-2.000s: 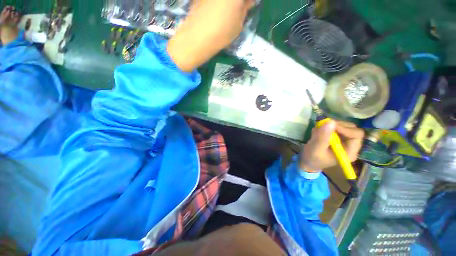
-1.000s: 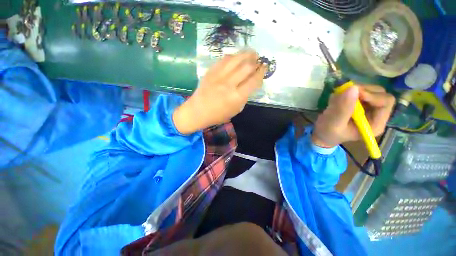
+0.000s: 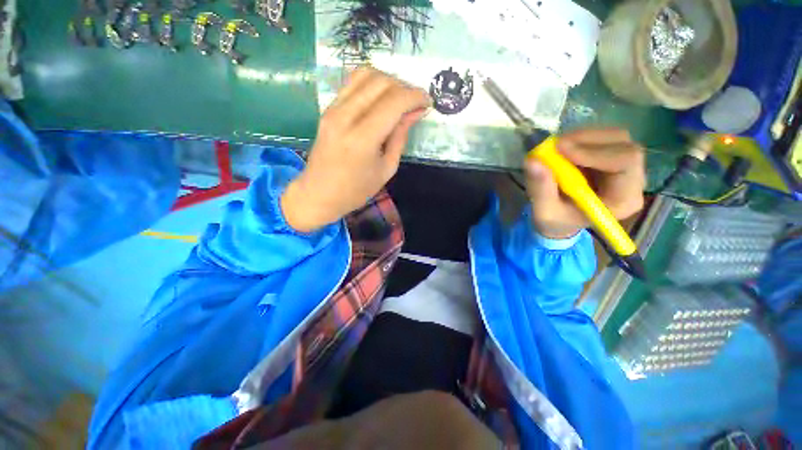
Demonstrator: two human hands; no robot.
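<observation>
A dark round circuit board (image 3: 452,90) lies on the pale work sheet (image 3: 479,136). My left hand (image 3: 360,141) is at the board's left edge, thumb and finger pinched together; whether they grip the board or a small part is too small to tell. My right hand (image 3: 589,176) holds the soldering iron (image 3: 582,195) by its yellow handle. The iron's metal tip points up and left, close to the board's right side; contact is unclear. A loose pile of short black wires (image 3: 365,28) lies above my left hand.
Curved soldered assemblies (image 3: 167,31) stand in rows on the green bench top (image 3: 176,97) at left. A tape roll (image 3: 616,57) holds silvery bits, beside a blue soldering station (image 3: 765,53). Component trays (image 3: 686,330) are lower right. Another person's blue sleeve (image 3: 97,193) is at left.
My left hand has come down from the area above the wire pile to the board's left edge. The iron's tip has moved left towards the board. The view has shifted, and the fan has left it.
</observation>
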